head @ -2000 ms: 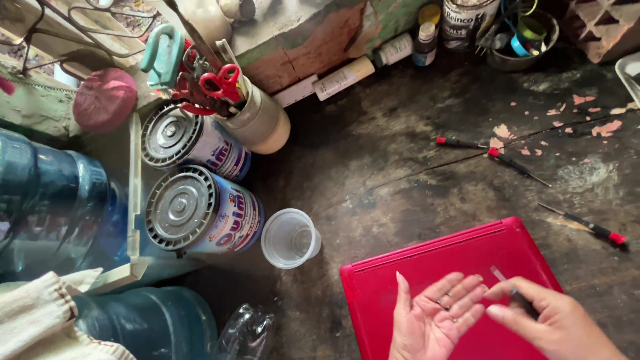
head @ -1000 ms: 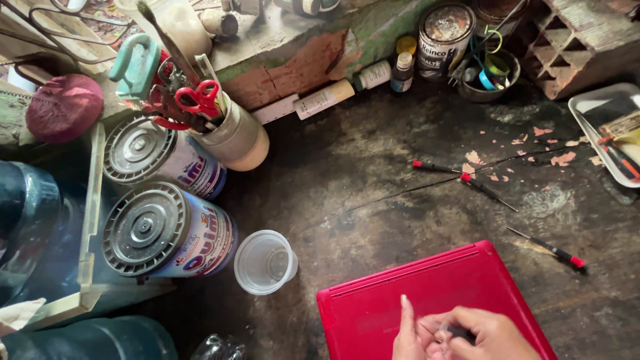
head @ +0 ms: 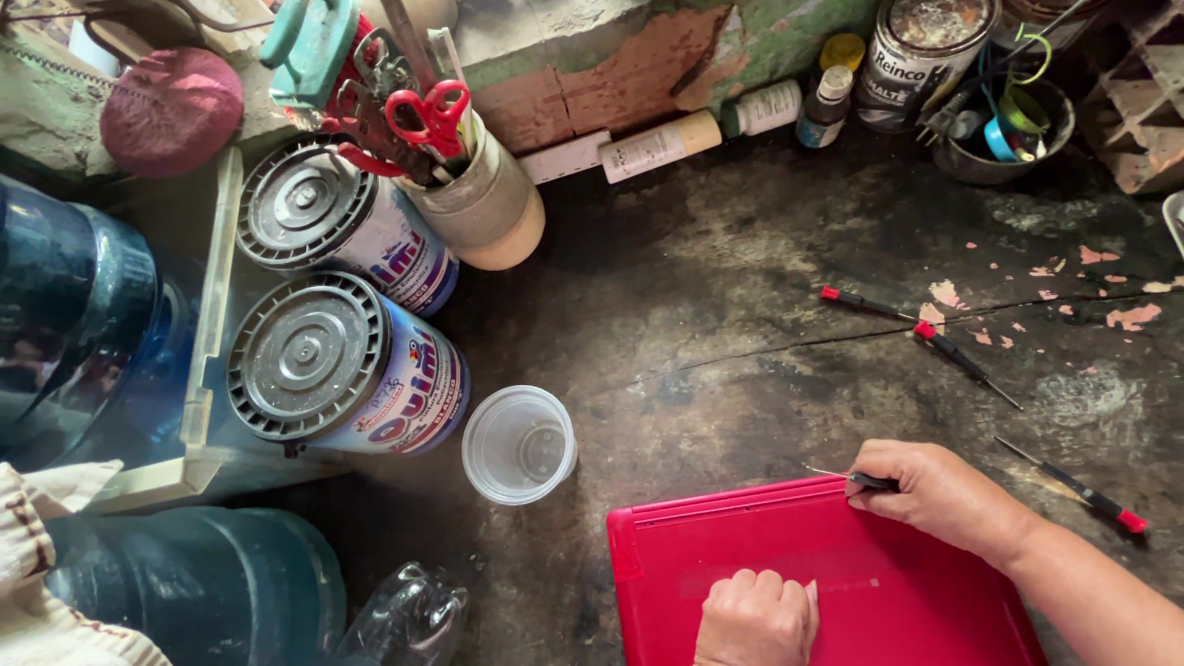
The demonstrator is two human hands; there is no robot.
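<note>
A red laptop, its lid side not certain, lies flat at the lower right. My right hand grips a small screwdriver with a dark handle near the laptop's far edge; its thin shaft points left. My left hand rests on the red surface with curled fingers; whether something is inside them is hidden. A clear plastic cup stands left of the laptop. Beyond and right of it lie more precision screwdrivers with black and red handles: one, another, and one beside my right forearm.
Two paint buckets and a holder with red scissors stand at the left, near large blue water jugs. A clear bottle lies at the lower left. Small bottles, a paint can and a bowl line the wall.
My hands were close together over the laptop and are now apart. The right hand has moved to the far edge with the screwdriver; the left lies on the red surface.
</note>
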